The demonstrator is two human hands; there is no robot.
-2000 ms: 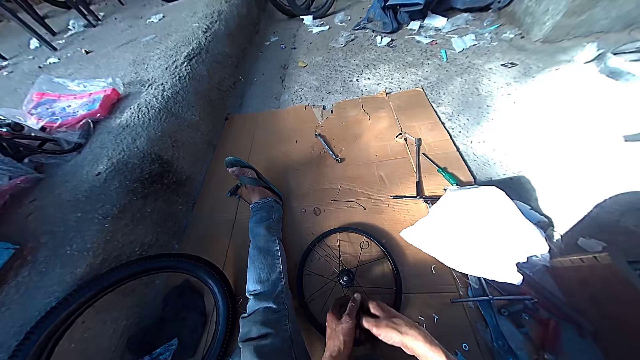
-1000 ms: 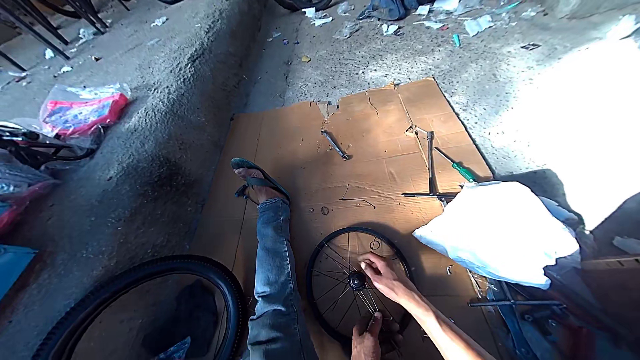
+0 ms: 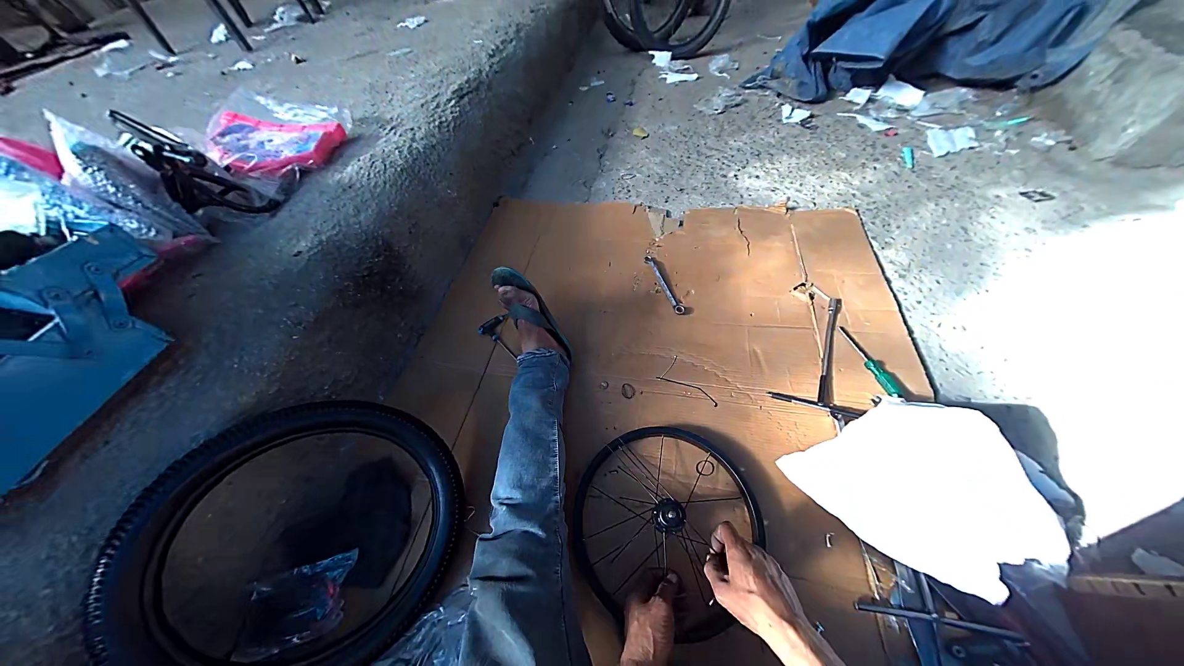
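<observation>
A spoked bicycle wheel rim [image 3: 585, 518] lies flat on a cardboard sheet [image 3: 592, 240], its black hub [image 3: 668, 515] facing up. At the near part of the rim my left hand [image 3: 650, 615] has its fingers curled at the spokes. Over the right side of the spokes is my right hand [image 3: 747, 578], thumb and fingertips close together. Whether either hand grips a spoke is too small to tell. To the left lies a knobby bicycle tyre [image 3: 444, 490], apart from the rim.
A wrench [image 3: 666, 285], a green-handled screwdriver [image 3: 885, 377] and a long black metal tool [image 3: 830, 351] lie on the cardboard. A white cloth or bag [image 3: 934, 490] is at the right. My sandalled foot [image 3: 532, 319] rests beyond the tyre. A concrete ledge [image 3: 407, 139] runs along the left.
My right hand has moved from beside the hub toward the near right part of the rim. My left hand stays low at the rim. The view has shifted left.
</observation>
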